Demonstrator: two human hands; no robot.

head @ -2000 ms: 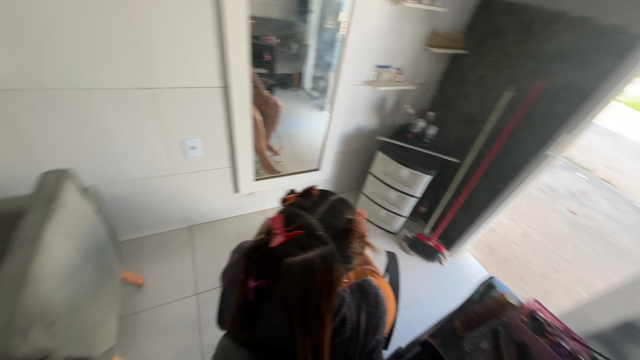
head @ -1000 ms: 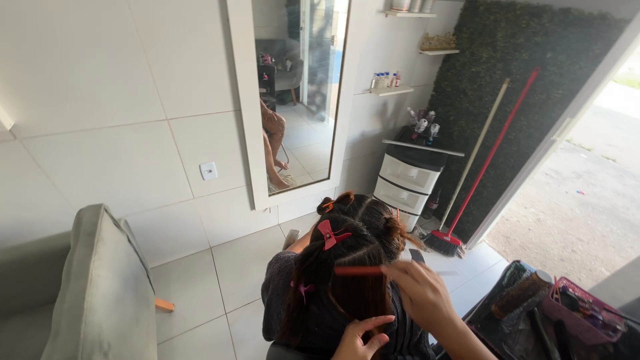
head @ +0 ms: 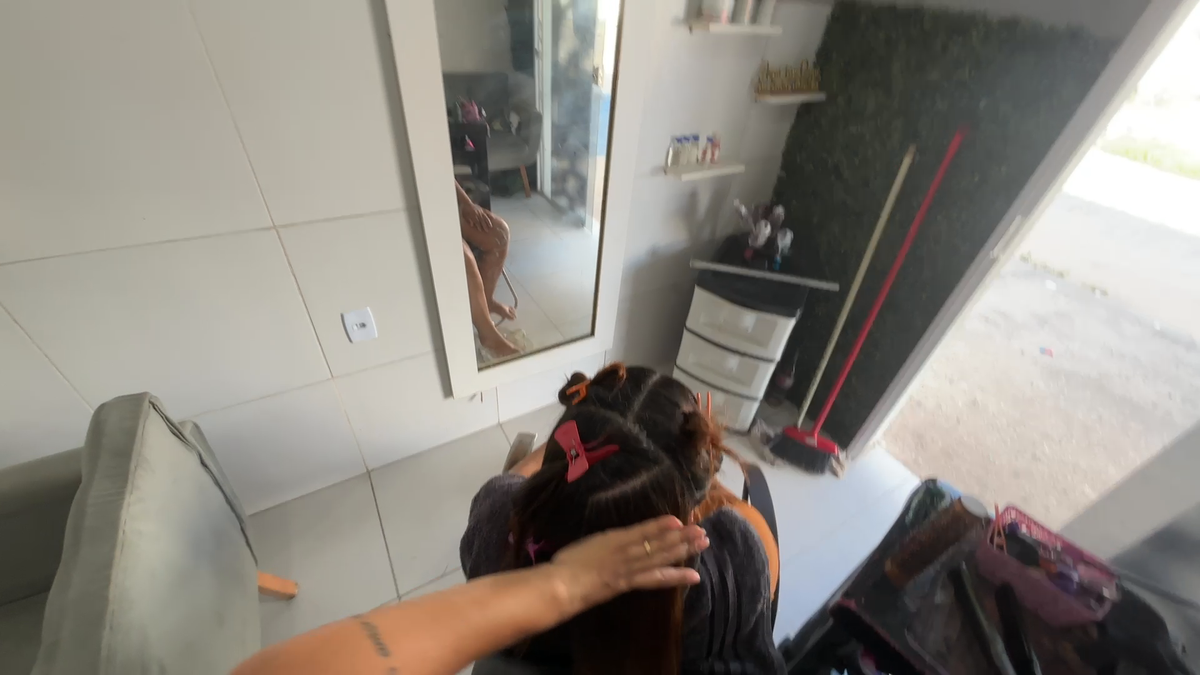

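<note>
A seated person's dark hair (head: 609, 441) is parted into sections, seen from above and behind. A red hair clip (head: 579, 452) holds a section at the left of the crown, and orange clips (head: 592, 382) sit at the front. My left hand (head: 637, 558) lies flat across the hair at the back of the head, fingers extended and close together, a ring on one finger. Nothing shows in its grasp. Below it the hair hangs straight over a dark towel or cape (head: 731, 581). My right hand is out of view.
At lower right a cart (head: 872, 609) holds a round brush (head: 937, 542) and a pink basket (head: 1050, 572) of small items. A grey armchair (head: 141, 544) stands left. Ahead are a wall mirror (head: 530, 272), a drawer unit (head: 741, 337), a red broom (head: 806, 445) and an open doorway.
My left hand has moved onto the back of the head, its forearm now reaching in from the lower left. My right hand and the reddish comb seen one second ago have left the view.
</note>
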